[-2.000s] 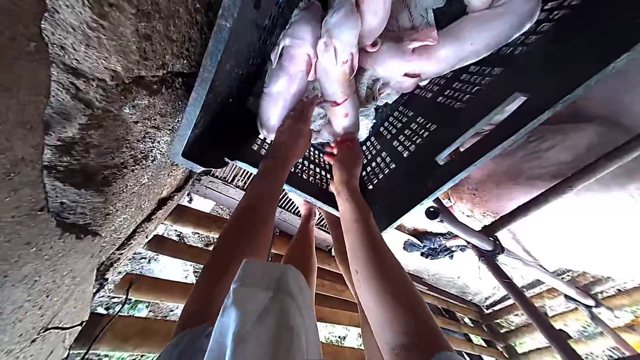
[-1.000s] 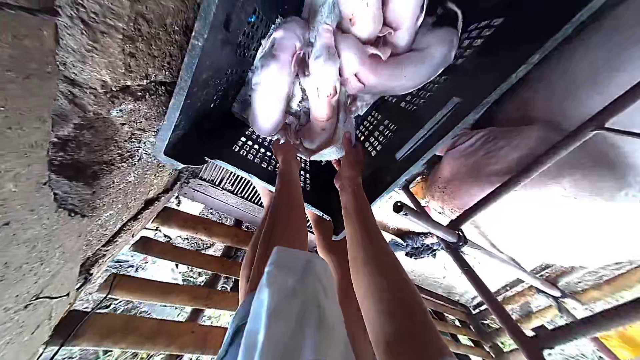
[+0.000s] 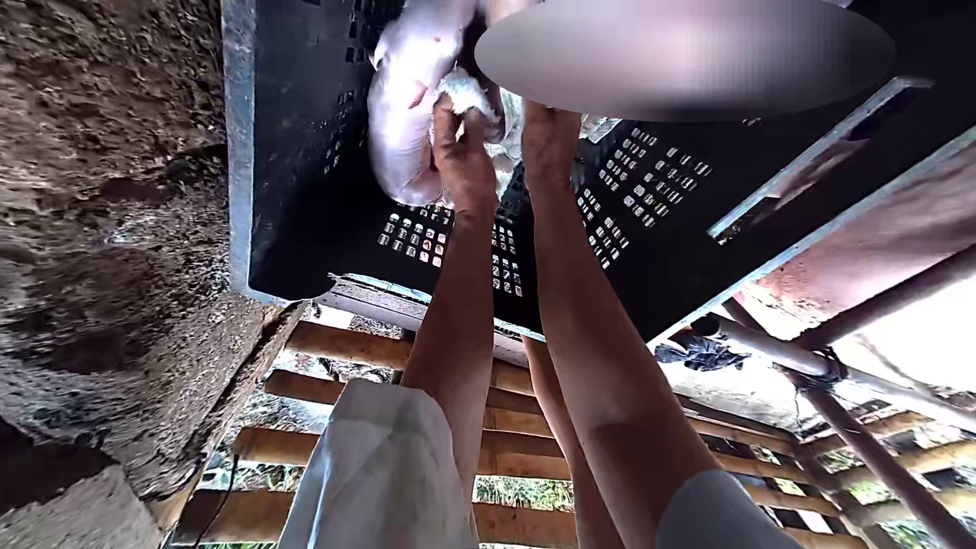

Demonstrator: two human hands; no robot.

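Several pale piglets lie in a black perforated plastic crate (image 3: 305, 252). One piglet (image 3: 404, 114) is stretched along the crate's left part. My left hand (image 3: 467, 156) is beside it, its fingers bent around a whitish cloth (image 3: 463, 91). My right hand (image 3: 549, 141) reaches in just to the right, its fingers hidden by a blurred oval patch, so what it touches cannot be told. More whitish cloth (image 3: 507, 145) shows between the two hands. The other piglets are mostly covered by the blur or cut off at the top edge.
A rough stone or earthen wall (image 3: 114, 191) borders the crate on the left. Below is a slatted wooden floor (image 3: 343, 343) with gaps. Metal pipes (image 3: 778, 347) cross at the right, with a dark rag (image 3: 701, 354) hanging there. A large pinkish animal body (image 3: 877, 236) is beyond the crate's right side.
The view has moved closer to the crate. The piglet that lay between my hands a second ago is no longer visible there, and my left hand now has whitish cloth between its fingers.
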